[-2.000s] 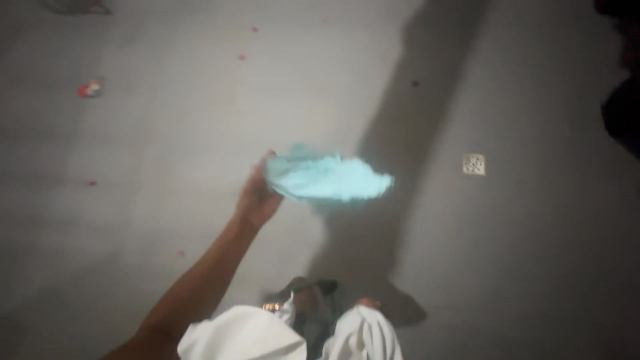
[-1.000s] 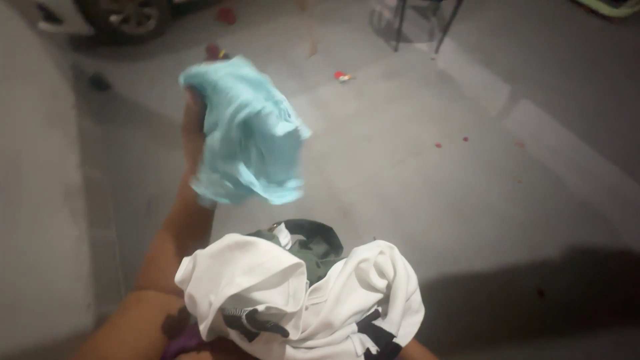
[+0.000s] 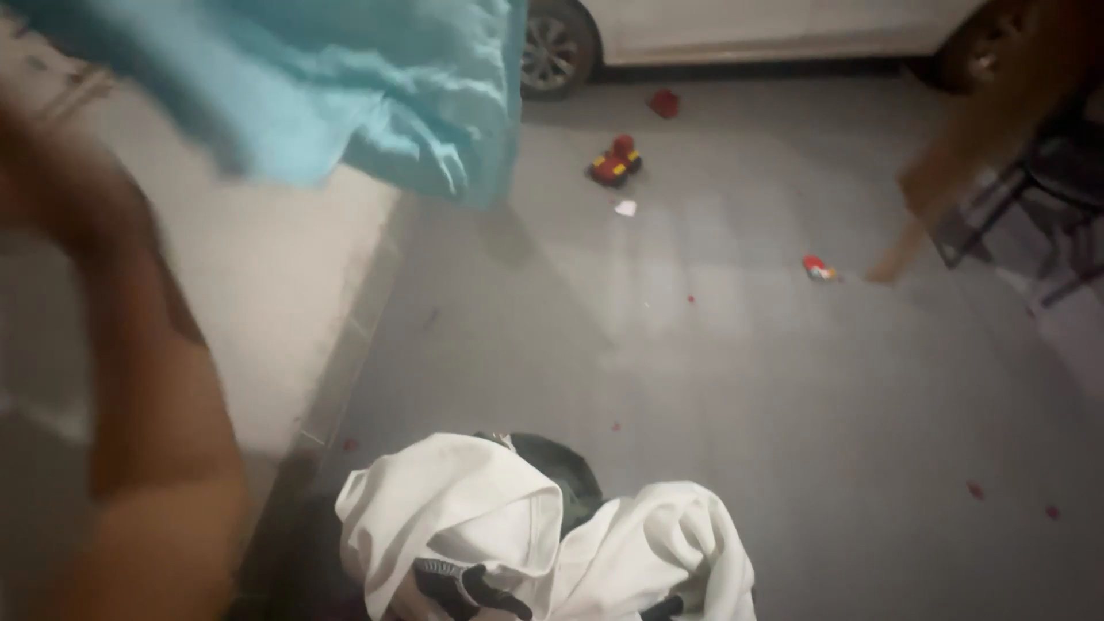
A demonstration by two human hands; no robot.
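Note:
My left hand (image 3: 60, 185), blurred and partly cut off by the left edge, is raised with a light-blue cloth (image 3: 379, 95). The cloth hangs spread out in the air, passing out of view at the top. The fingers and their grip point are hard to make out. Low in the view, white fabric (image 3: 466, 509) with dark patches lies in two rumpled bulges close to my body. Between them shows a dark green fabric item (image 3: 556, 474). I do not see my right hand.
A white car (image 3: 759, 30) stands beyond a red toy vehicle (image 3: 615, 164). A small red object (image 3: 817, 268) and red specks dot the grey floor. A pale raised surface (image 3: 285, 302) runs along the left. A blurred brown shape (image 3: 975, 147) and a dark-framed chair (image 3: 1026, 207) are at right.
My left hand and the light-blue cloth have moved up and to the left in view, and the cloth is more spread out. The view has swung left toward the car.

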